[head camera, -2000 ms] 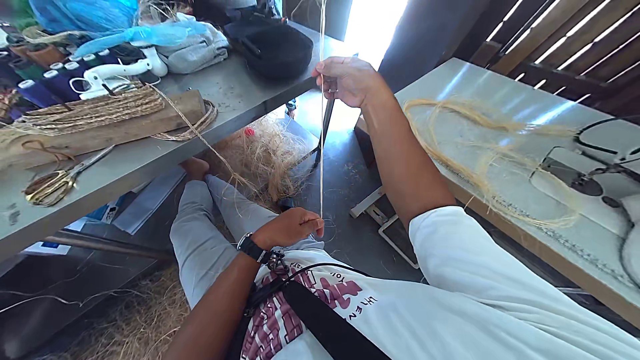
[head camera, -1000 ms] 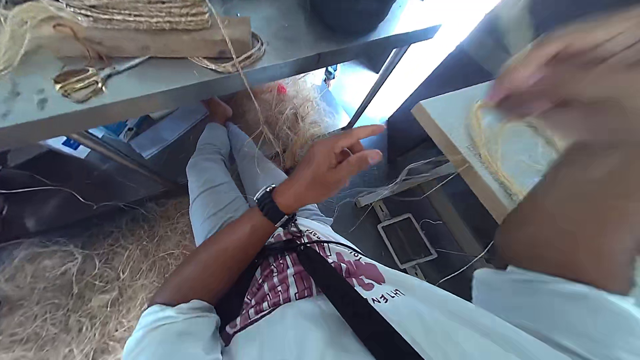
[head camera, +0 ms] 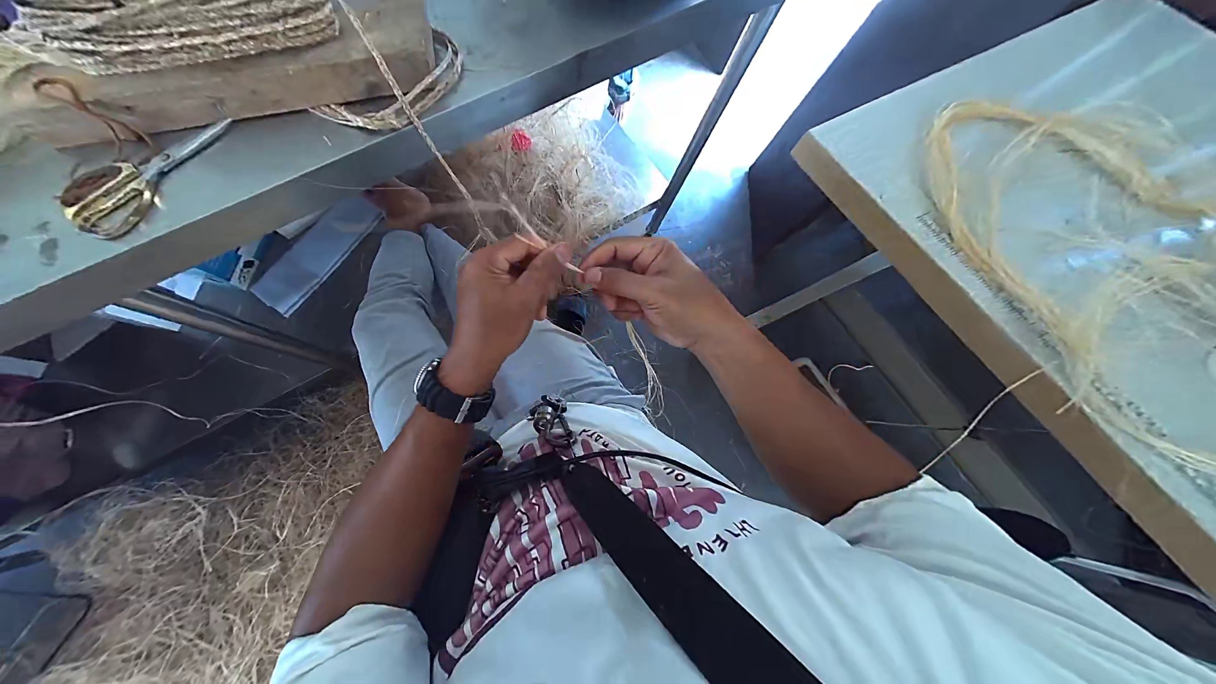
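Note:
Above my lap, my left hand (head camera: 508,290) pinches thin pale plant fibre between thumb and fingers. Close to its right, my right hand (head camera: 655,290) pinches the same fibre strand (head camera: 573,269), a short length of which spans the gap between the fingertips. Loose fibre ends (head camera: 644,356) hang beneath my right hand. A twisted cord (head camera: 418,123) runs down from the bench toward my left hand; whether it joins the held fibre is unclear. More of this rope is wound around a wooden block (head camera: 228,90) at the upper left.
Gold-handled scissors (head camera: 119,199) lie on the left metal bench (head camera: 285,180). Long yellowish fibres (head camera: 993,256) spread over the right table (head camera: 1054,399). Fibre heaps (head camera: 218,560) cover the floor at lower left, with another pile (head camera: 560,176) beyond my feet.
My right hand was raised high with a strand two seconds ago, then passed blurred over the right table. Now it is beside my left hand, which has closed from an open pose onto fibre.

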